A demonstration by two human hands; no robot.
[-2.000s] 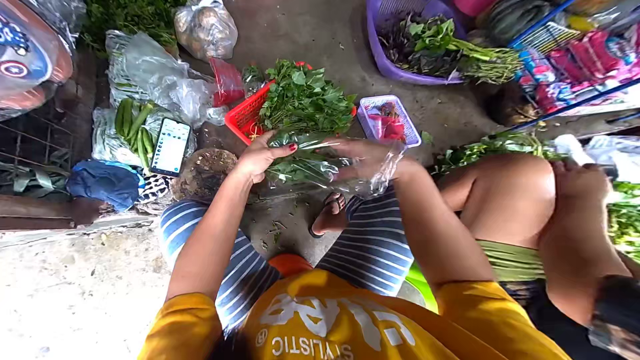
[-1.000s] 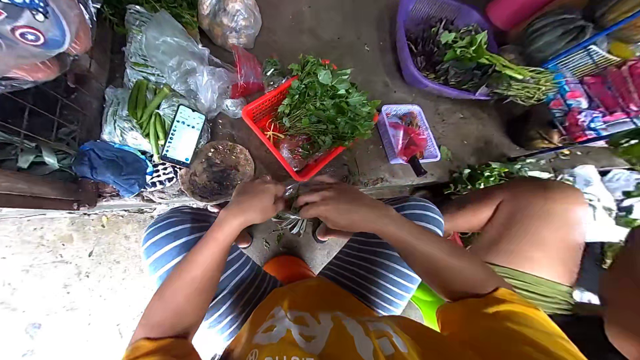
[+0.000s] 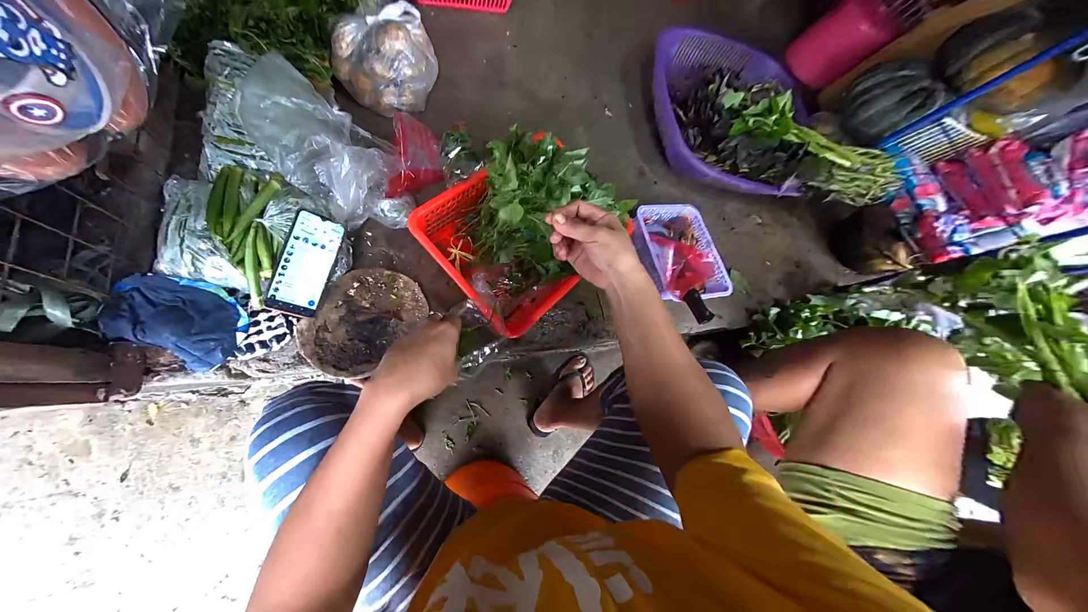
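My left hand (image 3: 416,361) is closed on a clear plastic bag (image 3: 480,353), part of which hangs beside its fingers with something green inside. Its other side is hidden by the hand. Over the right part of the red plastic basket (image 3: 531,319) is my right hand (image 3: 591,242), fingers curled and thumb near the fingertips; whether anything small is between them cannot be told. Leafy green herbs (image 3: 527,191) heap up in the basket, just behind that hand. Yellowish strips and some clear plastic lie at the basket's left and front.
A round wooden block (image 3: 365,319) and a smartphone (image 3: 306,263) are left of the basket, near okra (image 3: 238,212) and plastic bags (image 3: 293,110). To the right are a small lilac basket (image 3: 722,285) and a purple basket of greens (image 3: 667,110). Another person's knee (image 3: 892,382) is close at right.
Both hands were together at the bag in front of the basket. Now they are apart: the right has moved up over the herbs, while the left remains low with the bag.
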